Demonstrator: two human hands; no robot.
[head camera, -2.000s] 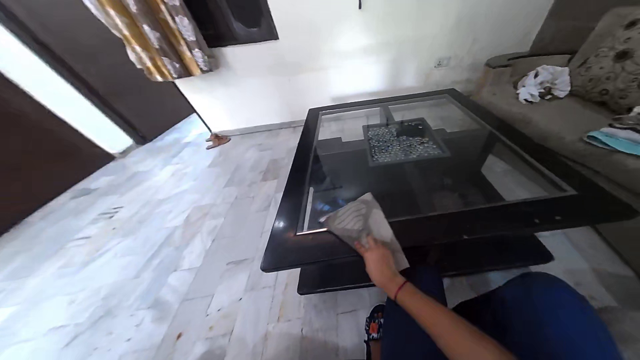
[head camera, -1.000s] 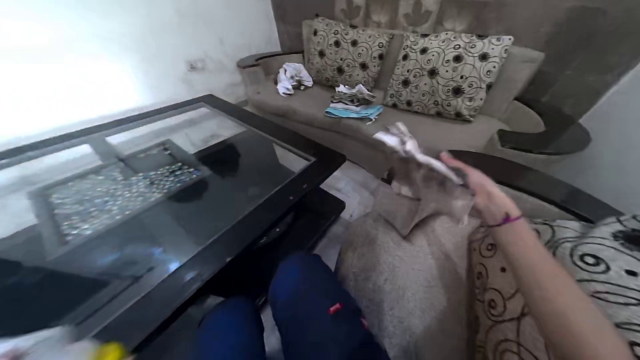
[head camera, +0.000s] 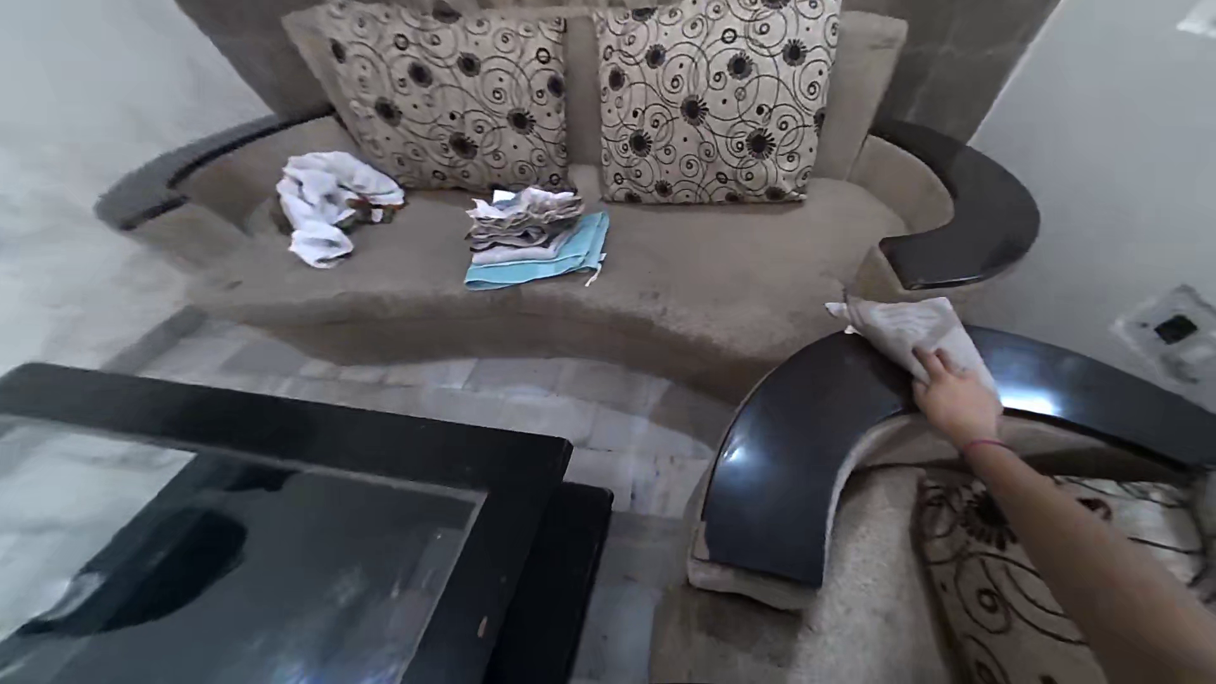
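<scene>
My right hand (head camera: 955, 394), with a band at the wrist, presses a light grey-white cloth (head camera: 917, 332) onto the dark, glossy curved armrest (head camera: 807, 427) of the near sofa. The cloth lies partly bunched across the top of the armrest, under and ahead of my fingers. My left hand is outside the view.
A glass-topped table with a black frame (head camera: 285, 418) stands at the lower left. On the far beige sofa (head camera: 712, 266) lie a crumpled white cloth (head camera: 323, 199), a stack of folded cloths (head camera: 537, 237) and patterned cushions (head camera: 712, 104). Another patterned cushion (head camera: 988, 589) rests on the near sofa.
The view has swung right from the table to the sofas. My right hand was on the table's edge with the cloth, then lifted it through the air; now the cloth is on the armrest.
</scene>
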